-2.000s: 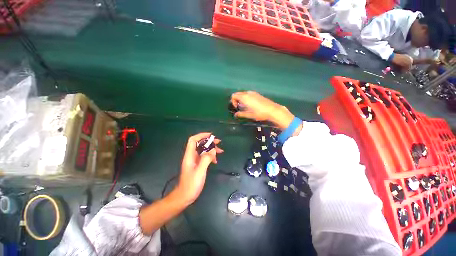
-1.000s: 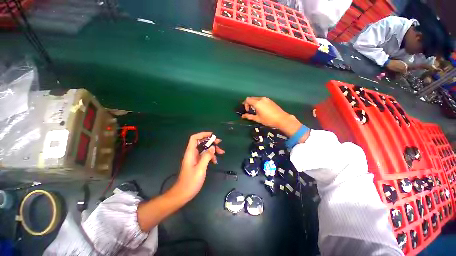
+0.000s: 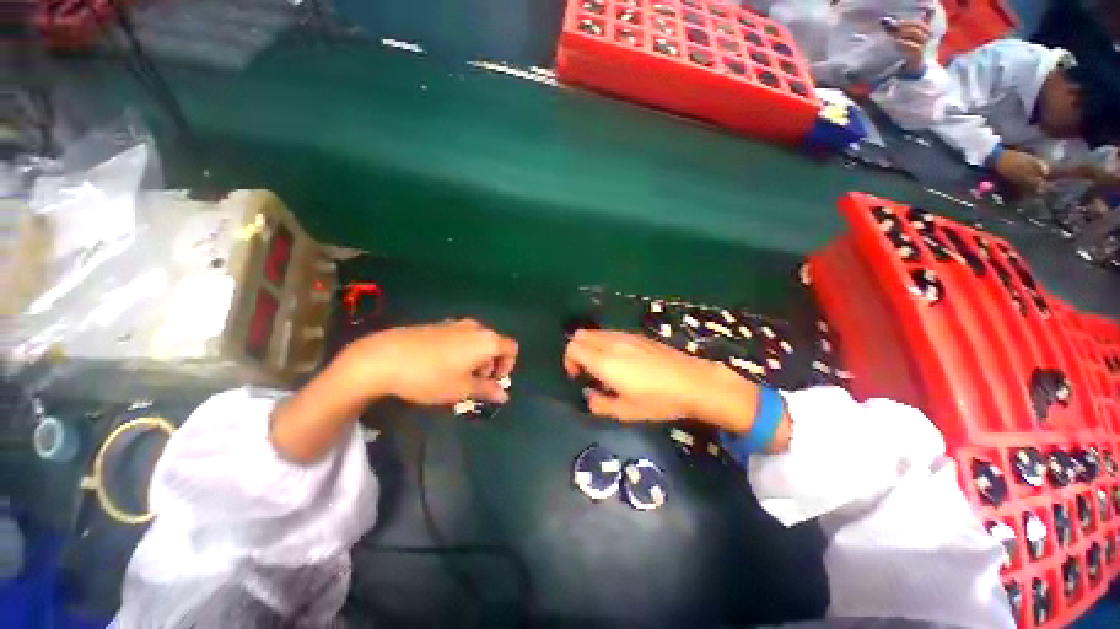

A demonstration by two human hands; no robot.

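Note:
My left hand (image 3: 448,363) is palm down over the bench mat, fingers curled on a dark round unit (image 3: 473,407) with cream tape that shows below the fingertips. My right hand (image 3: 626,375) is curled over something dark (image 3: 585,332) at its fingertips, mostly hidden. Two round units (image 3: 598,472) with pale tape lie side by side below my right hand. Many loose black discs (image 3: 725,334) with cream tabs lie behind and beside my right hand, partly covered by it. A blue band (image 3: 766,419) is on my right wrist.
Red compartment trays (image 3: 909,356) holding discs stand at right; another tray (image 3: 688,81) is across the green strip (image 3: 491,172). A power supply (image 3: 264,289) under clear film stands left, with a tape roll (image 3: 103,473) below. A thin cord lies in front. People in white smocks sit at upper right.
My left hand has turned palm down and moved upward with its unit. My right hand has moved down and slightly left, nearer the left hand. The view has shifted a little.

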